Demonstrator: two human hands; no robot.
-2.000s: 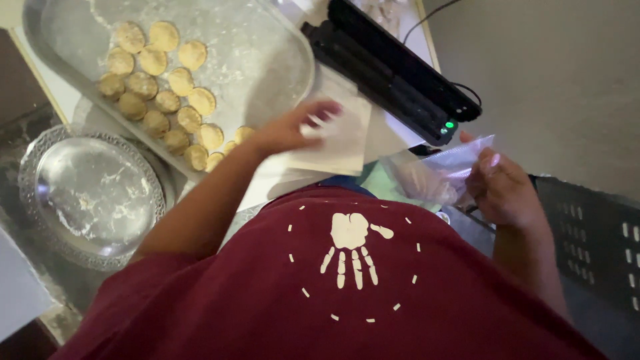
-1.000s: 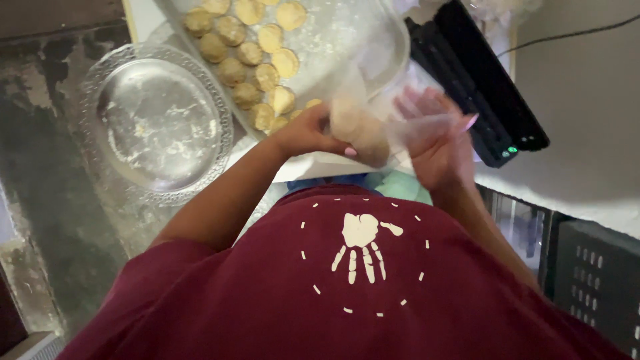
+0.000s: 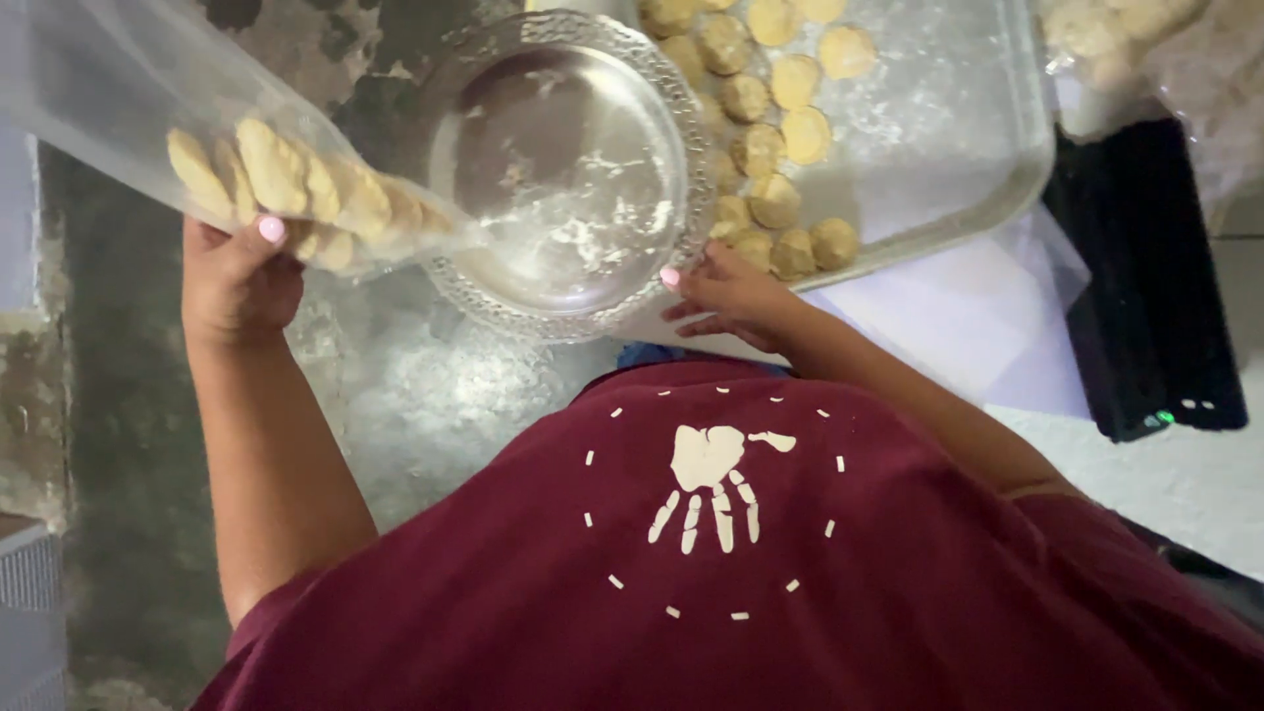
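Observation:
My left hand [image 3: 242, 281] grips a clear plastic bag [image 3: 118, 84], its thumb pressed on the outside. Several flat, pale yellow dough rounds [image 3: 272, 168] lie bunched inside this bag, which is held tilted at the left. Right of it sits a round metal platter [image 3: 563, 168] with a patterned rim and white, flour-like marks. My right hand [image 3: 726, 301] has its fingers spread by the platter's lower right rim and the near corner of the metal tray [image 3: 948, 242]; whether it touches the rim I cannot tell. More dough rounds [image 3: 775, 202] rest on the tray.
Right of the tray lies a long black appliance [image 3: 1150, 286] with a green light, perhaps a bag sealer. Translucent plastic sheets or bags [image 3: 963, 306] are between tray and appliance. A blurred plastic bag with pale contents [image 3: 1126, 30] is at the top right. Worn floor [image 3: 128, 395] shows at left.
The view has swung left. My left hand has carried the filled bag leftward, away from the tray. My right hand, which was at the bag, is now apart from it beside the platter.

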